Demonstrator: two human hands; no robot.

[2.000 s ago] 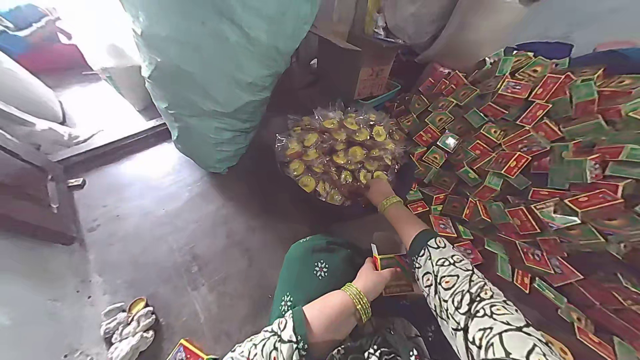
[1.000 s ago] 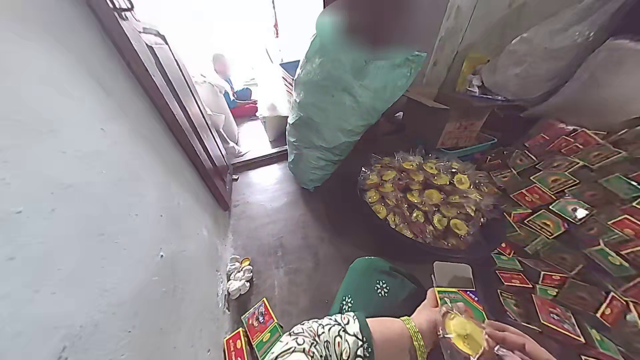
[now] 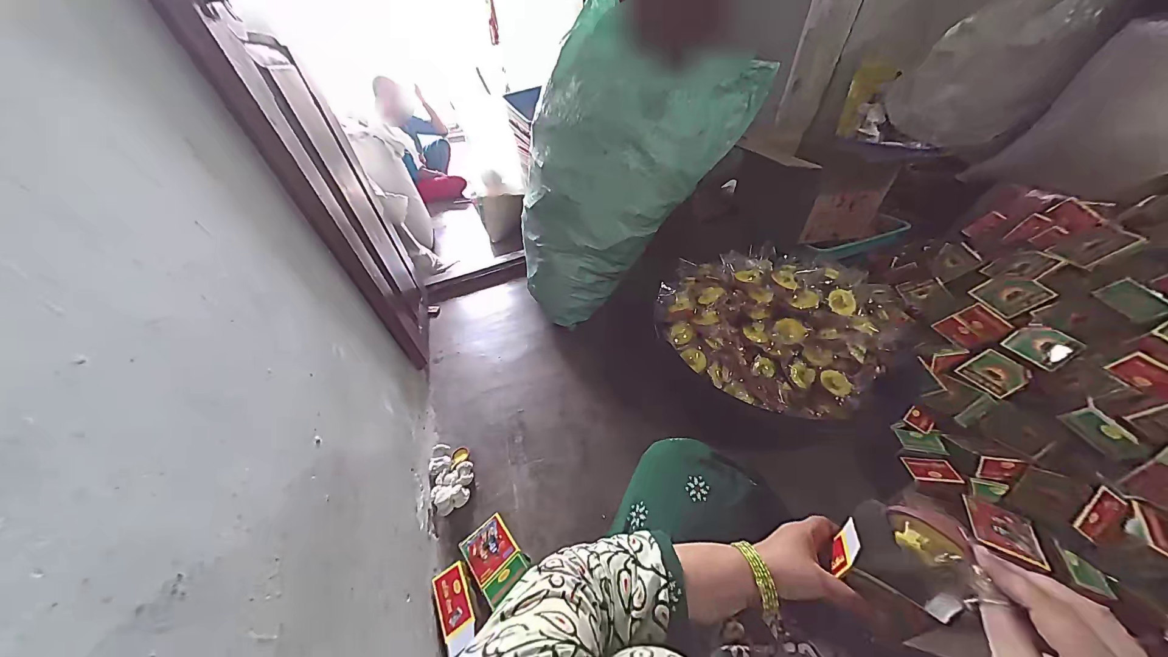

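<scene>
My left hand (image 3: 803,558), with yellow bangles at its wrist, grips a small open cardboard box (image 3: 845,549) with red and yellow print at the lower right. Just right of it, my right hand (image 3: 1036,598) holds a clear-wrapped item with a yellow piece (image 3: 926,540), over the box's right side; motion blurs it. Beyond both hands a dark round basin (image 3: 812,415) is heaped with clear packets (image 3: 789,330) that show yellow round pieces. Many red and green printed boxes (image 3: 995,374) lie spread on the right.
A tall green sack (image 3: 630,164) stands before the doorway, where a person (image 3: 424,137) sits outside. A wall (image 3: 228,365) runs along the left. Near it lie printed boxes (image 3: 488,557) and crumpled white things (image 3: 451,479). A carton (image 3: 839,205) and pale sacks (image 3: 995,73) are behind the basin.
My right hand was at the heaped packets two seconds ago; it is now beside the box in my left hand, with a wrapped item. The view has swung left.
</scene>
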